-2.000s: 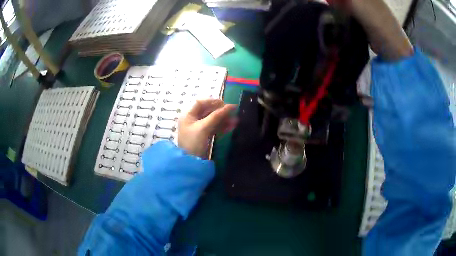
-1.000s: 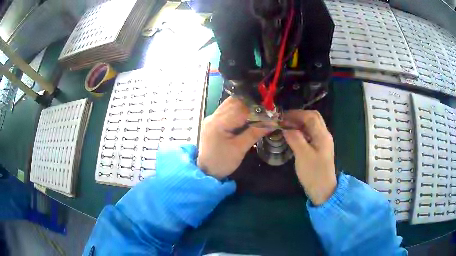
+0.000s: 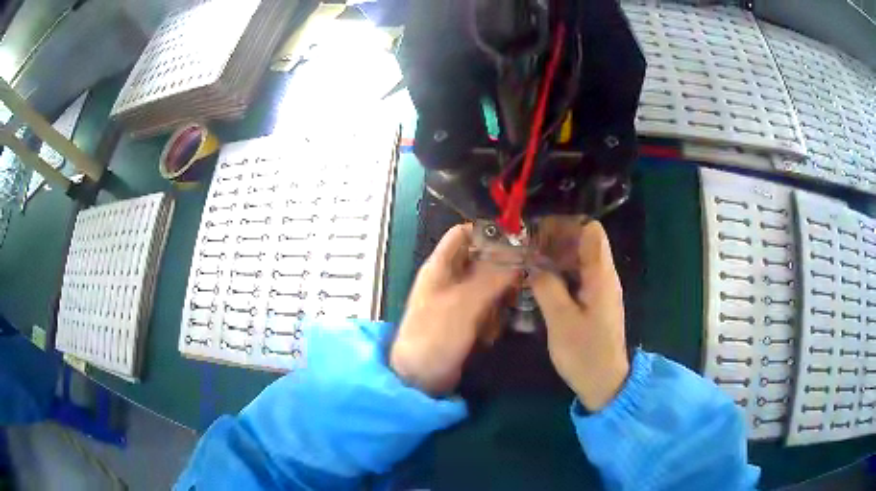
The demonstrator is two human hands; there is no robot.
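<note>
The black upright test fixture [image 3: 523, 125] stands in front of me, with red leads [image 3: 520, 192] running down to a small silvery contact block [image 3: 493, 231]. My left hand [image 3: 450, 312] and my right hand [image 3: 584, 312] meet just below the block, fingers bent inward from both sides. The fingertips are close together over the round silver nest [image 3: 523, 315], which is mostly hidden behind them. A thin, blurred shape shows between the fingertips; whether it is a small part or part of the fixture cannot be told.
A slotted component tray [image 3: 288, 249] lies left of the fixture, a smaller tray pile [image 3: 113, 283] further left. A tray stack [image 3: 197, 62] and yellow tape roll [image 3: 188, 153] are at back left. More trays [image 3: 749, 307] lie on the right.
My right hand has come down from the top of the fixture to the nest, and my left hand has moved right from the tray to meet it. In the last second both moved slightly lower.
</note>
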